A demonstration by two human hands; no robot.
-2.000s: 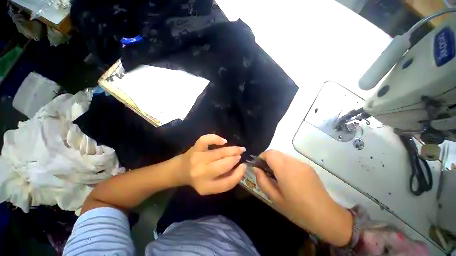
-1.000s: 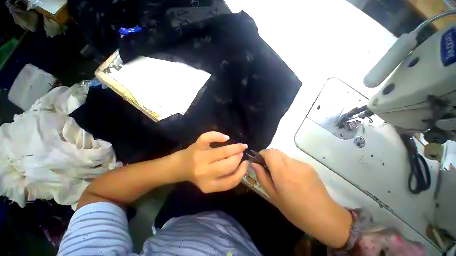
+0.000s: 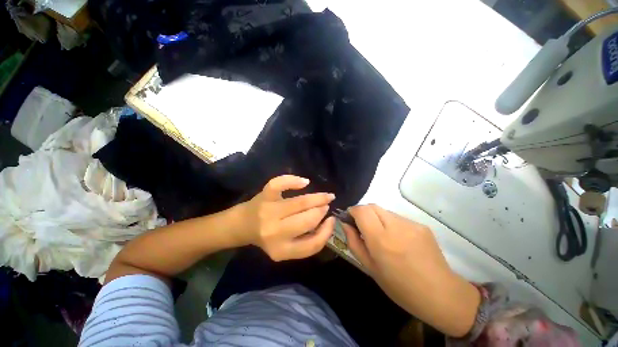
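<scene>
A black garment panel (image 3: 318,101) with a faint floral pattern lies over the white table and hangs over its front edge. My left hand (image 3: 291,220) pinches the panel's edge between thumb and fingers, near the table's front edge. My right hand (image 3: 393,251) is closed on small dark thread snips (image 3: 344,216). Their tips point at the fabric by my left fingertips. Most of the snips is hidden in my right hand.
The sewing machine head (image 3: 569,115) stands at right, with the needle area (image 3: 480,165) below it. Black-handled scissors (image 3: 570,227) lie on the bed. A crumpled cream cloth pile (image 3: 74,196) is at left. A blue plastic piece (image 3: 172,38) shows among the black fabric.
Both hands stay nearly in place at the fabric edge. The snips' tips show less between the hands than a second ago. The view has shifted slightly.
</scene>
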